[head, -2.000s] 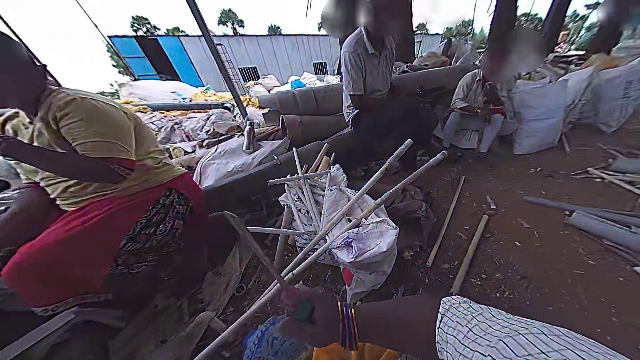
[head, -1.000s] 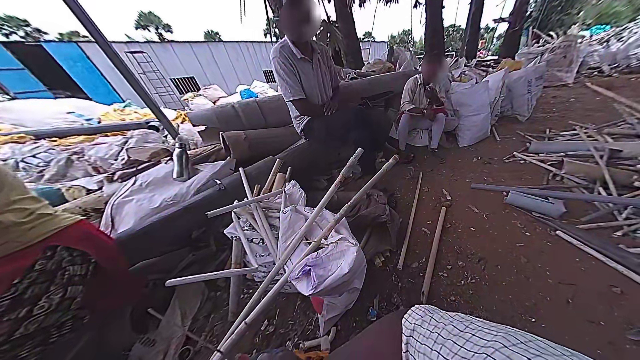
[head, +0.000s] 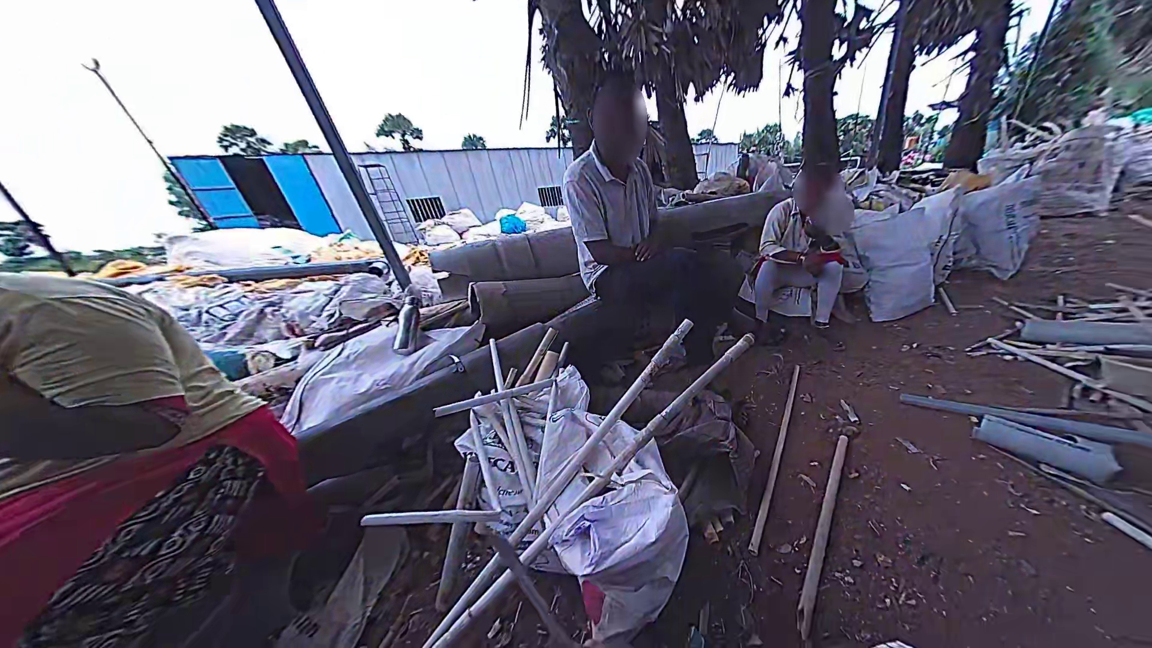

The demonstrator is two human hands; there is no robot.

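Observation:
Neither of my hands can be made out in the head view. Two long pale pipes or poles (head: pixel 621 477) lean side by side across a white woven sack (head: pixel 630 531), their lower ends running out at the bottom edge. Shorter pale sticks (head: pixel 515 432) stand in the sack behind them, and one pale rod (head: pixel 430 517) juts out to the left. A dark flat strip (head: pixel 529 585), perhaps a blade, rises from the bottom edge across the lower pipes; what holds it is hidden. Two loose poles lie on the soil at the right, a thinner one (head: pixel 776 459) and a thicker one (head: pixel 823 540).
A person in a yellow top (head: pixel 99 351) bends close on the left. Two people sit beyond, one (head: pixel 612 216) on large dark pipes (head: pixel 522 252), another (head: pixel 796 243) beside white sacks (head: pixel 900 261). A metal bottle (head: pixel 408 324) stands on sheeting. Pipe pieces (head: pixel 1048 445) lie at right.
My right hand with bangles, seen two seconds ago by the lower ends of the pipes, is out of view. The person at left has bent forward. The view has shifted.

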